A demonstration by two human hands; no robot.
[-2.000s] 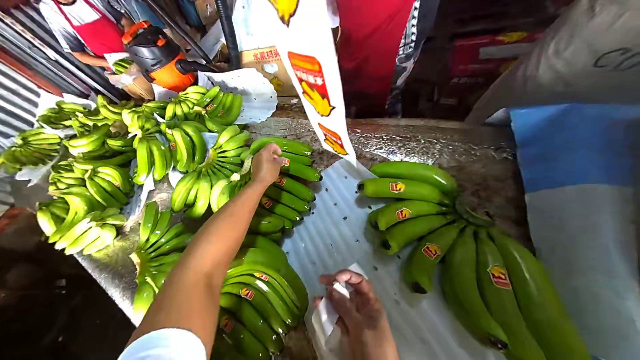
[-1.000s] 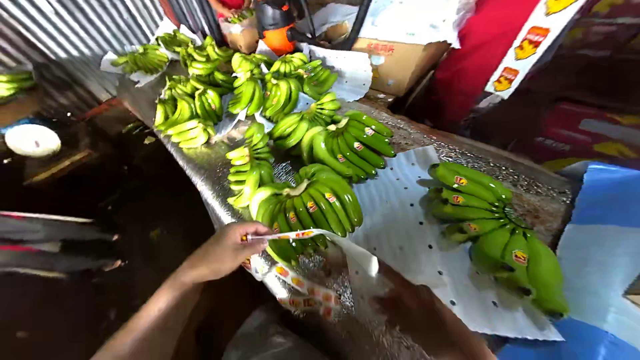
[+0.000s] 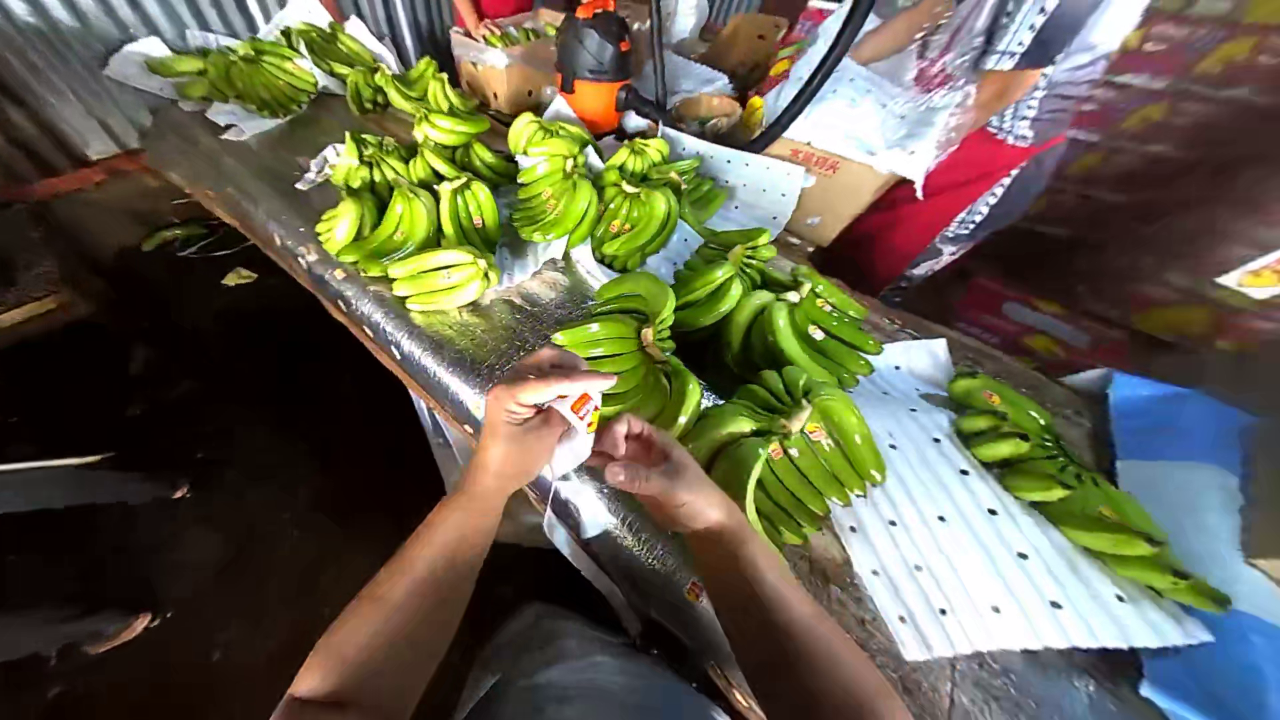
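Observation:
My left hand (image 3: 530,420) holds a strip of stickers (image 3: 580,415) on white backing, whose tail hangs down past the table's edge. Close on its right is my right hand (image 3: 655,470), fingers curled near the strip; whether a sticker is on its fingertips cannot be told. Just beyond both hands lies a hand of green bananas (image 3: 640,350). To the right, a larger hand of green bananas (image 3: 800,450) bears several small stickers. Another stickered hand of bananas (image 3: 1070,480) rests along the perforated white foam sheet (image 3: 960,540).
More green banana hands (image 3: 400,210) cover the far part of the long table (image 3: 330,270). Behind them stand an orange and black machine (image 3: 595,75) with a black hose and a cardboard box (image 3: 830,185). A person (image 3: 960,90) handles white sheeting at the back right.
My two hands have come close together around the sticker strip, which was stretched out between them a second ago. The view has swung to the left since the earliest frame.

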